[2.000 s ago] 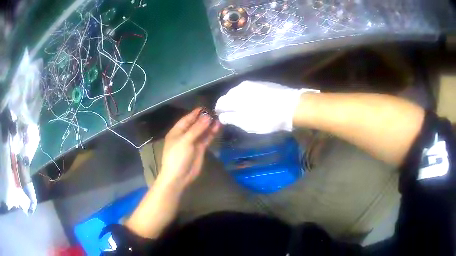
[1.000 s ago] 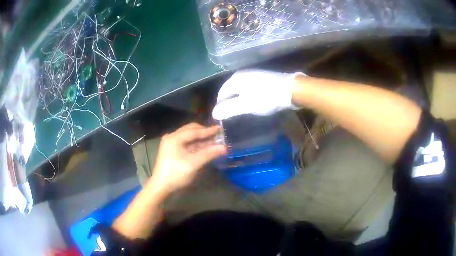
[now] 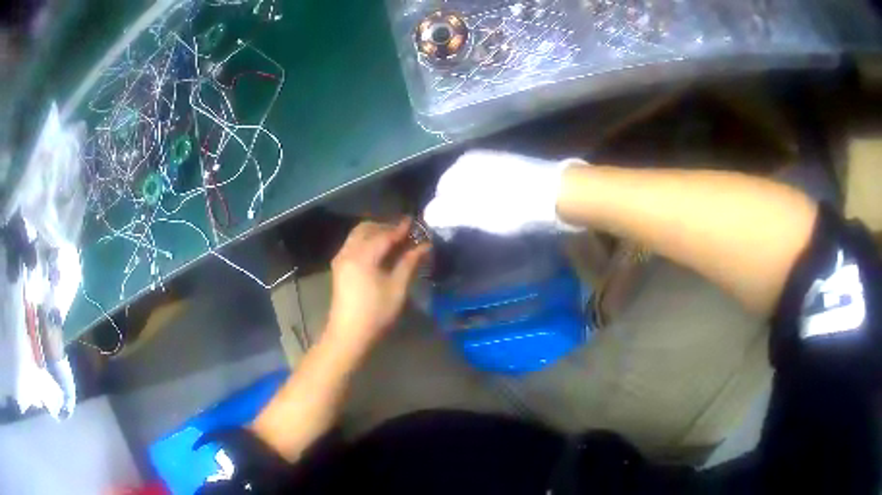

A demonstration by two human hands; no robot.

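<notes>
My left hand (image 3: 372, 276) is bare and holds a small dark ring-shaped piece (image 3: 419, 230) between thumb and fingers, above my lap near the bench edge. The piece is mostly hidden by the fingers; it looks like a motor stator. My right hand (image 3: 498, 193) wears a white glove, and its fingertips meet the piece from the right. Whether any wire is pinched there cannot be told. One copper-orange stator (image 3: 441, 38) sits in the near left corner of the clear blister tray (image 3: 513, 101).
White and red lead wires (image 3: 232, 126) with small green rings (image 3: 152, 188) lie tangled on the green bench (image 3: 334, 126); some hang over its edge. A crumpled plastic bag (image 3: 60, 193) is at far left. A blue stool or bin (image 3: 522, 334) is below, another blue object (image 3: 208, 425) lower left.
My hands were apart one second ago, the gloved one higher. Now they are together again at the small piece. The view has shifted slightly.
</notes>
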